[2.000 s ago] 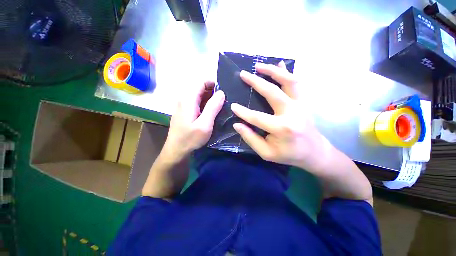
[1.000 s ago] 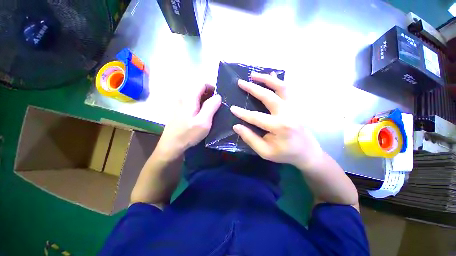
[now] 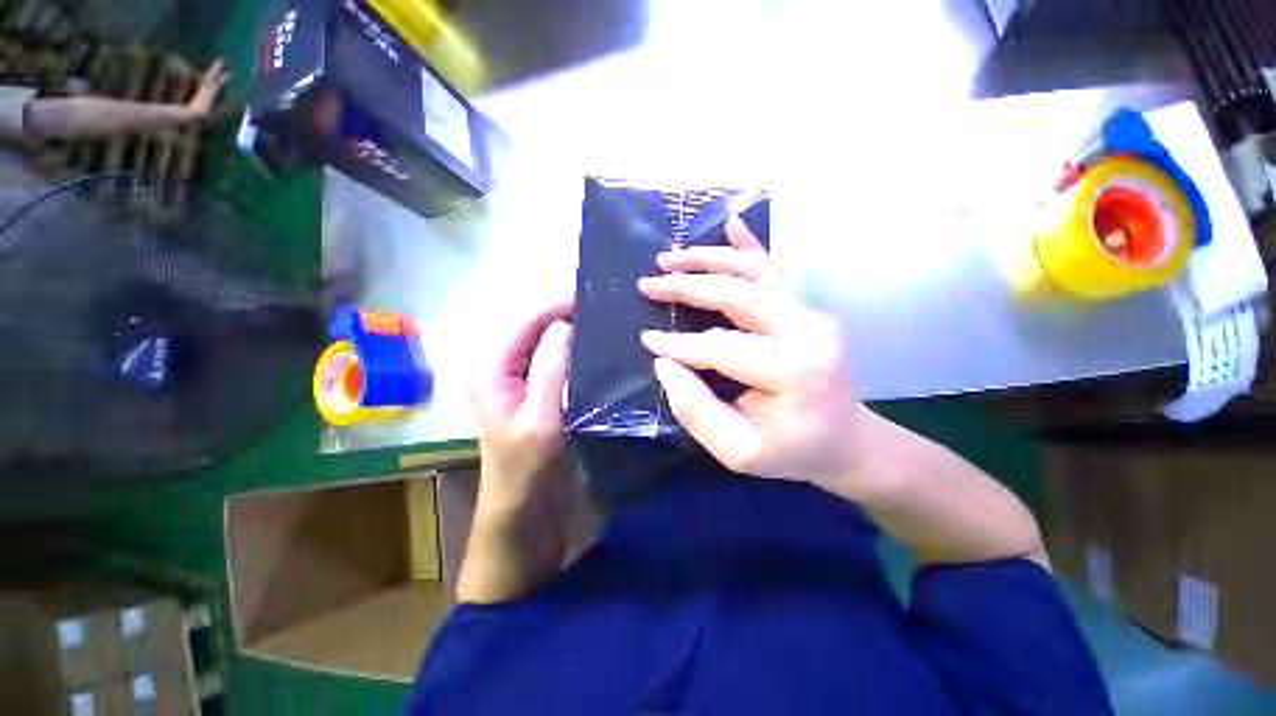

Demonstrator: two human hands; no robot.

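A black product box (image 3: 616, 301) in shiny, creased clear film is at the near edge of the bench, in front of my body. A seam runs down its upper face. My left hand (image 3: 529, 385) grips its left side, with the thumb at the edge. My right hand (image 3: 749, 350) lies over its right part with the fingers spread on the upper face. The box's right edge is partly hidden under my right hand. Another black product box (image 3: 371, 112) with lettering and a white label stands at the bench's back left.
A blue tape dispenser with yellow tape (image 3: 375, 371) is at the bench's left corner; another tape roll (image 3: 1113, 231) is at right above curling white paper (image 3: 1215, 350). An open carton (image 3: 336, 574) is on the green floor. A fan (image 3: 140, 357) and another person's arm (image 3: 119, 115) are at left.
The view has turned left, bringing the other person's arm, the labelled box at back left and the floor cartons into view. Both hands remain on the wrapped box.
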